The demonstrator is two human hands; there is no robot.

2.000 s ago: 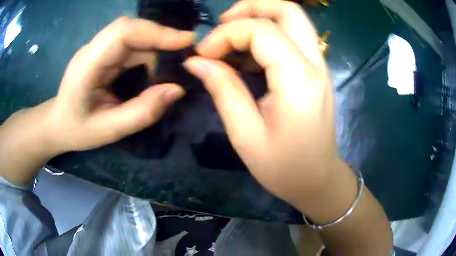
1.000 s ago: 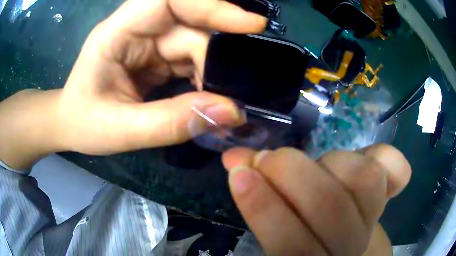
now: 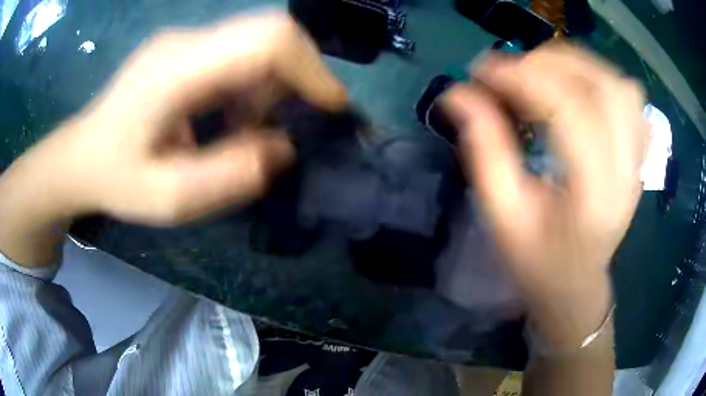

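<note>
My left hand point(image 3: 174, 128) is blurred at the left. A dark, blurred piece point(image 3: 319, 133), apparently the display module, is between its thumb and forefinger; its face and tail cannot be made out. My right hand point(image 3: 561, 158) is raised at the right, also blurred, fingers bent; no film shows clearly at its fingertips. A black rounded-square module point(image 3: 435, 107) lies on the mat just left of its fingertips, partly covered. Dark flat fixture blocks point(image 3: 395, 255) lie between the hands, with blurred greyish, shiny patches point(image 3: 371, 197) over them.
Stacked black parts point(image 3: 348, 29) stand at the top middle. More black modules point(image 3: 507, 19) with orange flex cables point(image 3: 548, 11) lie at the top right. A white scrap point(image 3: 656, 148) is beyond my right hand. The green mat point(image 3: 232, 267) curves along its near edge.
My right hand has moved up and right, away from my left hand. The clear film between them no longer shows clearly. The glossy screen in my left hand has become a dark blur.
</note>
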